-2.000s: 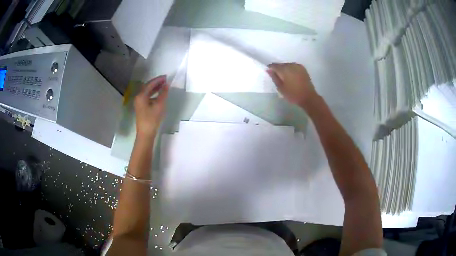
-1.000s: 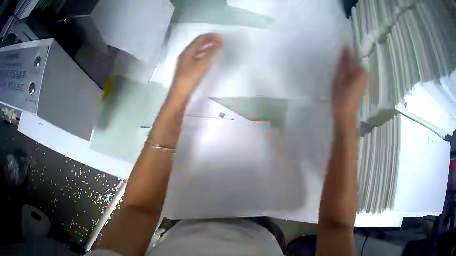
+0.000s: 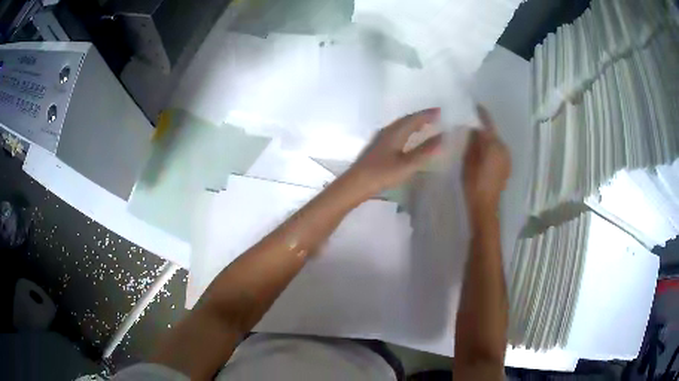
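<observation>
White paper sheets [image 3: 290,82] lie spread across the table beyond my hands. A blurred white sheet or thin bundle [image 3: 453,93] stands up between my hands. My right hand [image 3: 488,160] is closed at its right edge. My left hand [image 3: 398,152] reaches across, its thumb and forefinger parted at the paper's near left side; whether it grips is blurred. Larger white sheets [image 3: 327,275] lie near my body, with stepped edges, partly under my left forearm.
Finished stacks [image 3: 551,275] rise along the right side. A high white pile [image 3: 447,22] stands at the back. A grey control box [image 3: 97,119] with round knobs is at left. A pale green mat [image 3: 193,160] shows between papers. White dots litter the dark floor [image 3: 97,253].
My left hand has moved right, close to my right hand. My right hand went right, then slightly back left. The upright white paper is now between them. The camera view has shifted.
</observation>
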